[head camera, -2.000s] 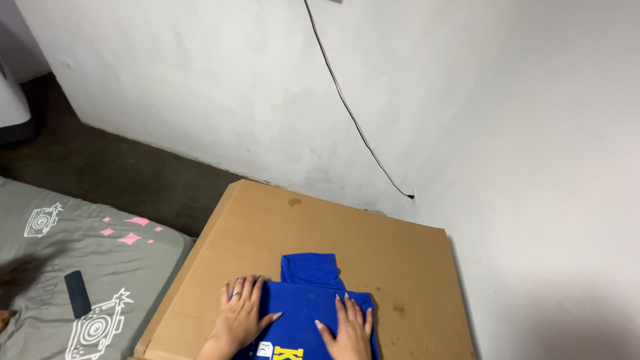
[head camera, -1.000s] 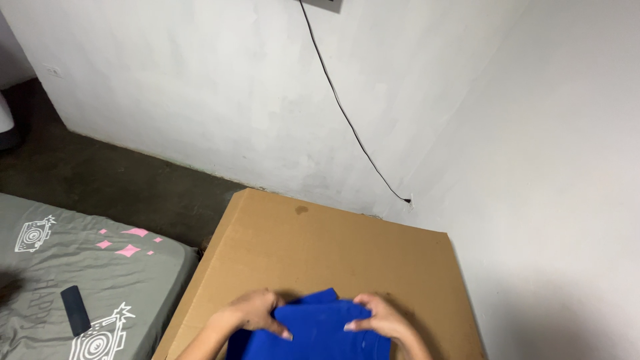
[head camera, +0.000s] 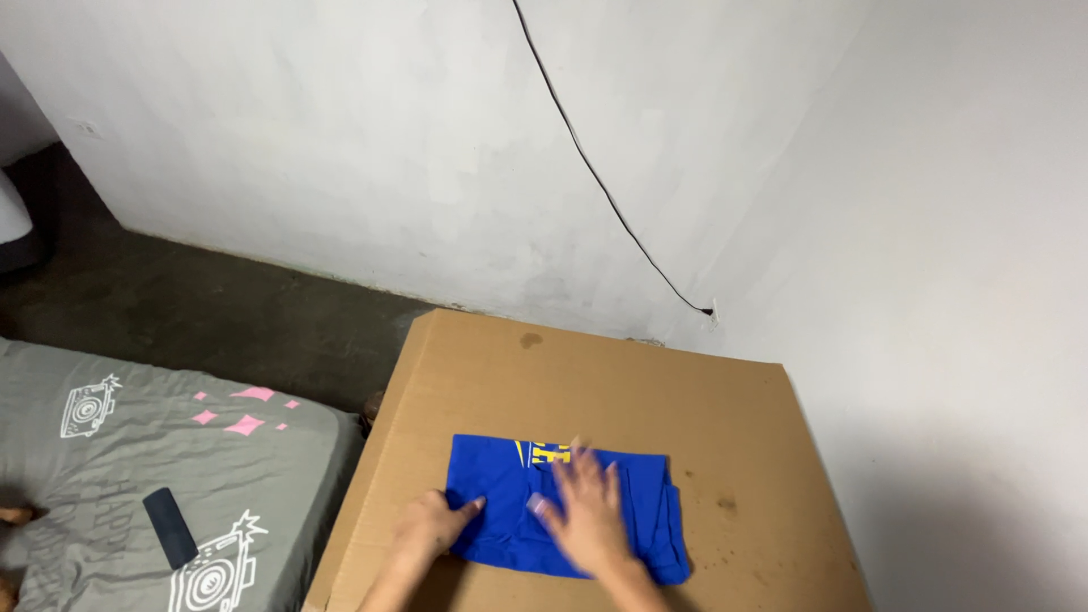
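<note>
A blue garment (head camera: 501, 510) with yellow print lies folded into a rough rectangle on a brown cardboard surface (head camera: 595, 382). Its layered edges show at the right end. My left hand (head camera: 429, 523) is at the garment's left edge, thumb on top of the cloth; its fingertips are partly hidden, so whether it pinches the edge is unclear. My right hand (head camera: 586, 514), slightly blurred, lies over the middle of the garment with its fingers spread.
Left of the cardboard is a bed with a grey printed sheet (head camera: 255, 467), bearing a dark oblong object (head camera: 170, 527). Part of a person shows at the left edge. A black cable (head camera: 586, 157) runs down the wall to an outlet. Dark floor (head camera: 255, 314) lies behind the bed.
The garment was lifted between both hands a second ago; now it lies flat, folded smaller, with print at its far edge. My right hand has come over its middle.
</note>
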